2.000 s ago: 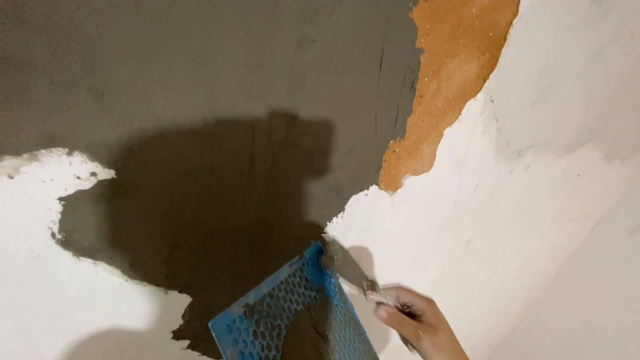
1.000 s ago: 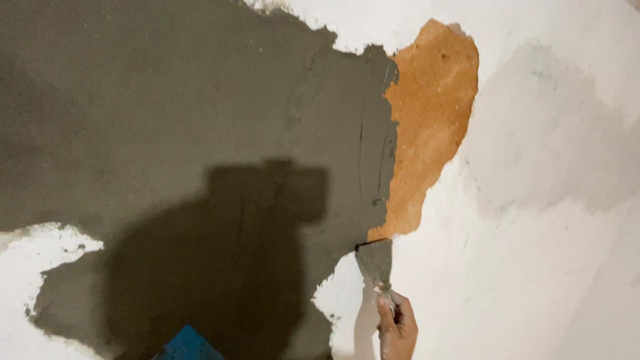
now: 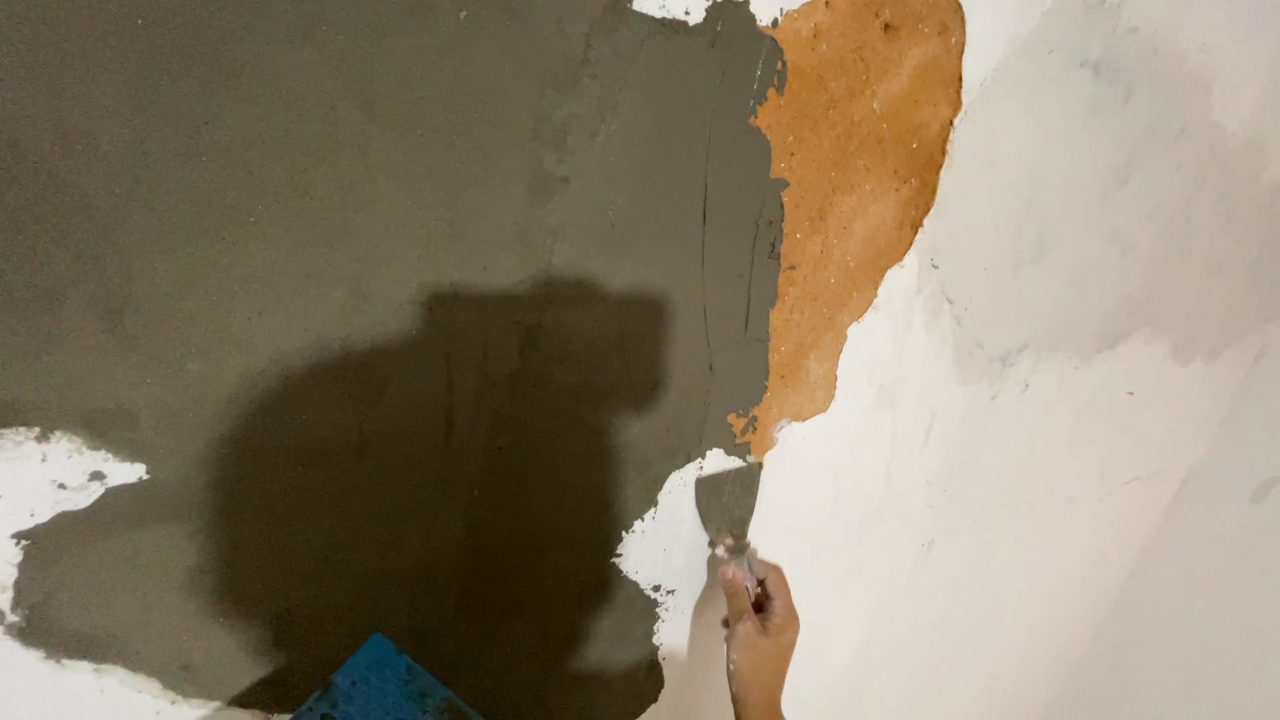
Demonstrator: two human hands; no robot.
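My right hand [image 3: 762, 625] is closed around the handle of a putty knife [image 3: 729, 500], its blade pointing up and smeared with grey plaster. The blade's edge is at the lower tip of an orange-brown bare patch [image 3: 860, 200], where grey plaster [image 3: 450, 170] and white wall [image 3: 1000, 520] meet. A corner of a blue plastic hawk [image 3: 385, 685] shows at the bottom edge. My left hand is out of view.
Thin vertical cracks or scratches run through the grey plaster near the orange-brown patch. A dark shadow of a head and shoulders falls across the plaster. White wall with ragged edges lies at the lower left.
The putty knife has left the blue hawk and moved up to the lower end of the orange-brown patch. Less of the hawk shows than at first. The view has shifted.
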